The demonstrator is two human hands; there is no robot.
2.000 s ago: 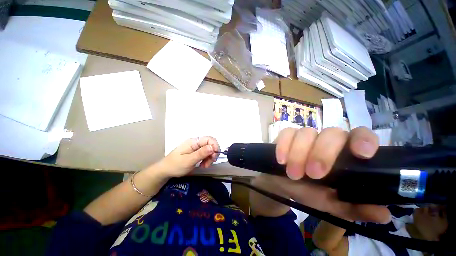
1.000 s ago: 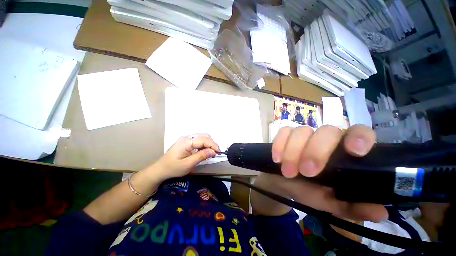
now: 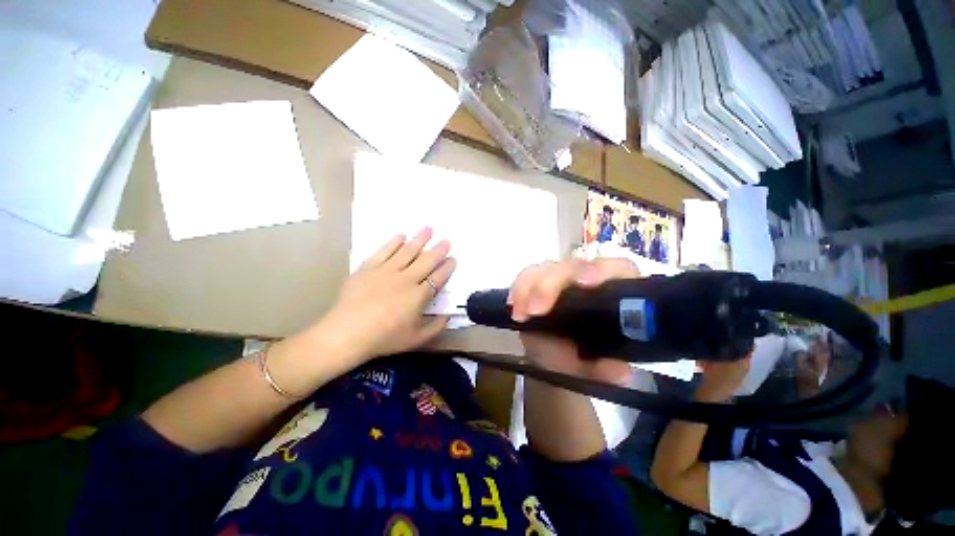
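Observation:
A white sheet or cover (image 3: 471, 215) lies flat on the bench in front of me. My left hand (image 3: 396, 293) rests palm down with fingers spread on its lower left part. My right hand (image 3: 571, 304) is wrapped around the black electric screwdriver (image 3: 602, 316), which lies across the view with its narrow end pointing left. Its thin tip is near the sheet's lower edge, beside my left fingers; I cannot tell if it touches. No screw can be made out.
Square white sheets (image 3: 236, 168) lie at the left and back. A clear plastic tray (image 3: 515, 105) and white stacks (image 3: 723, 105) stand behind. A printed picture sheet (image 3: 630, 227) lies at right. A black cable (image 3: 628, 396) crosses below. Another person (image 3: 775, 487) is at the lower right.
My left hand has gone from pinching at the screwdriver tip to lying spread on the sheet. The screwdriver appears smaller and farther from the camera, still in my right hand. The view has shifted.

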